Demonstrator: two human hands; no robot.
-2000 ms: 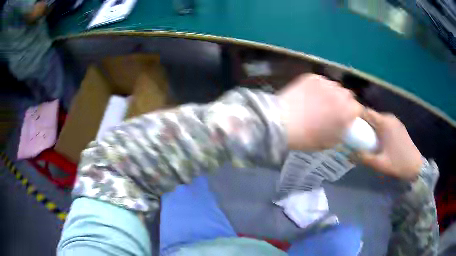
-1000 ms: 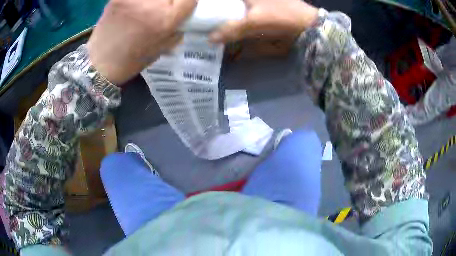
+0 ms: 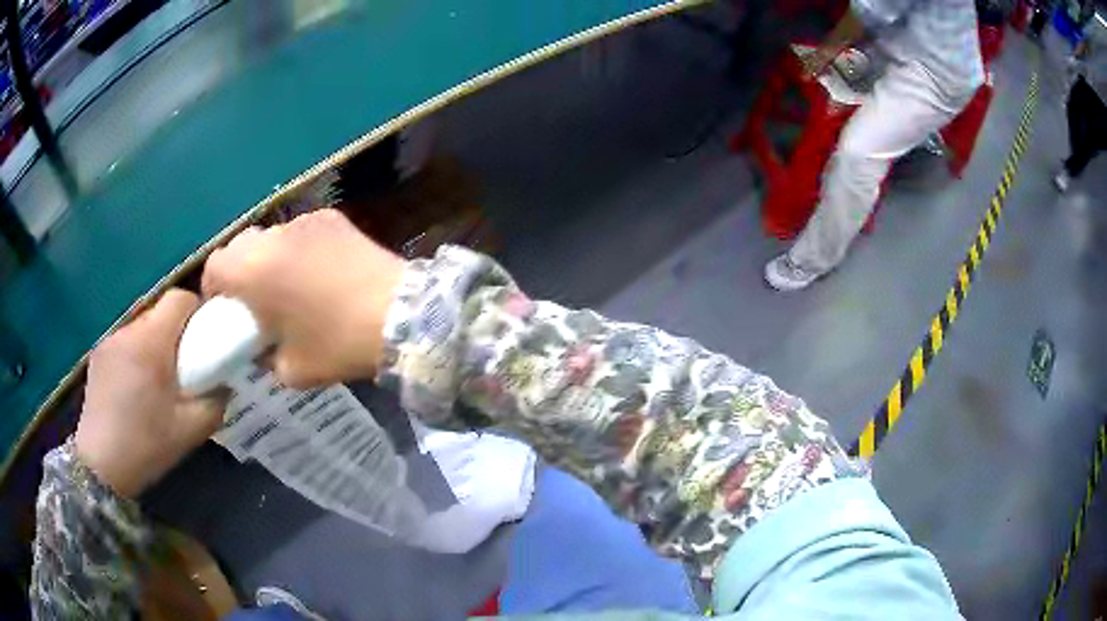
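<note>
A barcode label roll [image 3: 222, 345] is held as a white cylinder between both hands at the left, near the bench edge. Its strip with rows of black barcodes hangs from the roll and trails down to the right towards the floor. My left hand [image 3: 143, 394] grips the roll's left side. My right hand [image 3: 306, 291] grips it from the right and above. Both forearms wear patterned oversleeves. White label strip [image 3: 486, 479] lies beside my blue trouser leg; the leg hides part of it.
The green-topped workbench [image 3: 291, 103] curves across the upper left. A seated person [image 3: 898, 103] on a red plastic stool [image 3: 789, 152] holds something flat at the upper right. Yellow-black aisle tape [image 3: 959, 297] runs along the right. Another person's dark-clad leg [image 3: 1083, 127] shows at the far right.
The view has turned right. Both hands and the roll now sit lower and further left in the picture, still together, with the strip still hanging. The person on the stool shows more fully.
</note>
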